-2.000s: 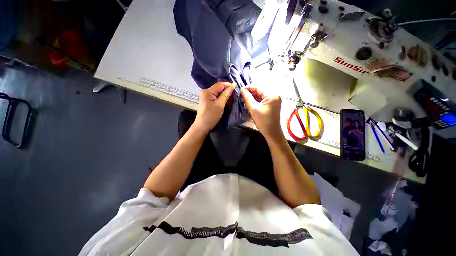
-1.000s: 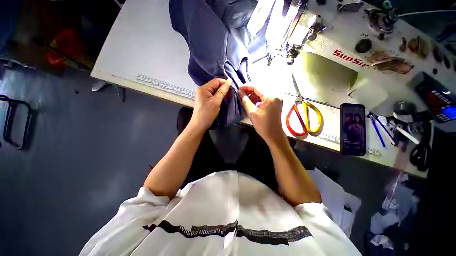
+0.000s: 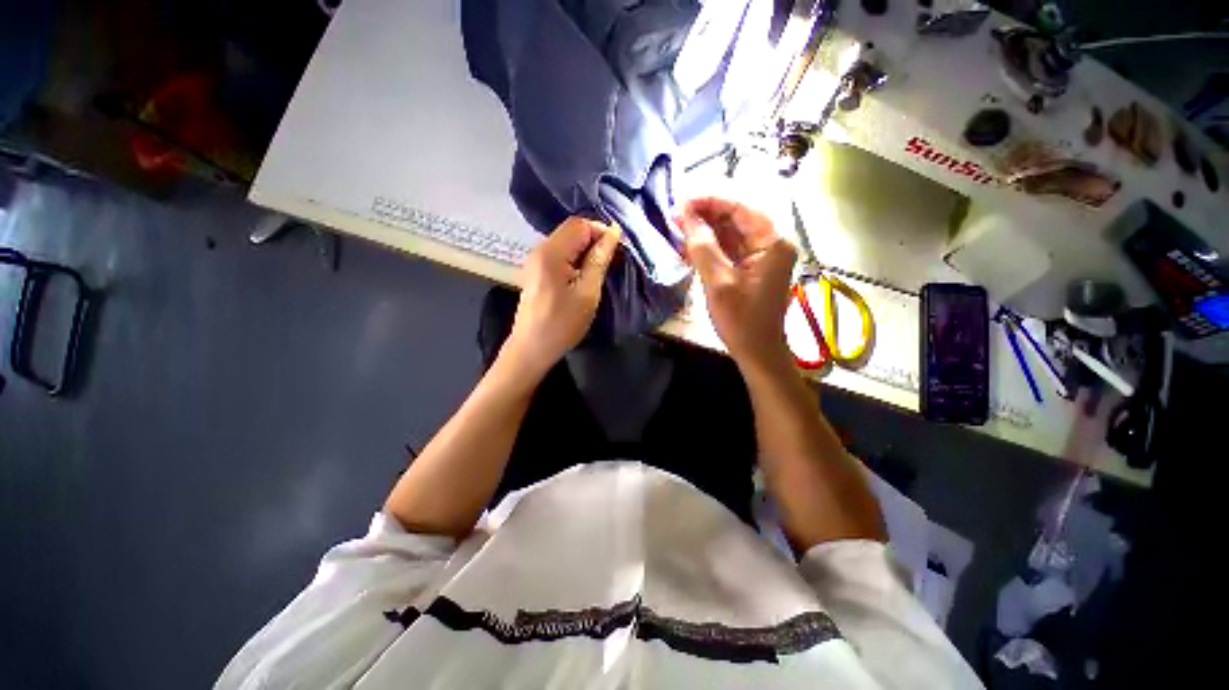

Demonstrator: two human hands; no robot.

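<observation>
A dark blue-grey garment point(image 3: 553, 115) lies over the table edge below the sewing machine head and hangs toward the lap. My left hand point(image 3: 566, 276) pinches a folded edge of it between thumb and fingertips. My right hand point(image 3: 735, 256) is at the right side of the fold, fingers bent, slightly blurred; whether its fingertips hold cloth or thread cannot be told. Between the hands the fold point(image 3: 647, 223) opens in a loop with a paler inner side.
Scissors point(image 3: 846, 321) with red and yellow handles lie right of my right hand, partly hidden by it. Further right are a phone point(image 3: 954, 353), blue tweezers or snips point(image 3: 1027, 353) and small tools. The sewing machine point(image 3: 997, 148) stands behind. The white table point(image 3: 391, 121) has a ruler edge.
My right hand has moved right and slightly up, away from my left hand, and now covers part of the scissors. The fold between the hands is spread wider. My left hand still pinches the cloth.
</observation>
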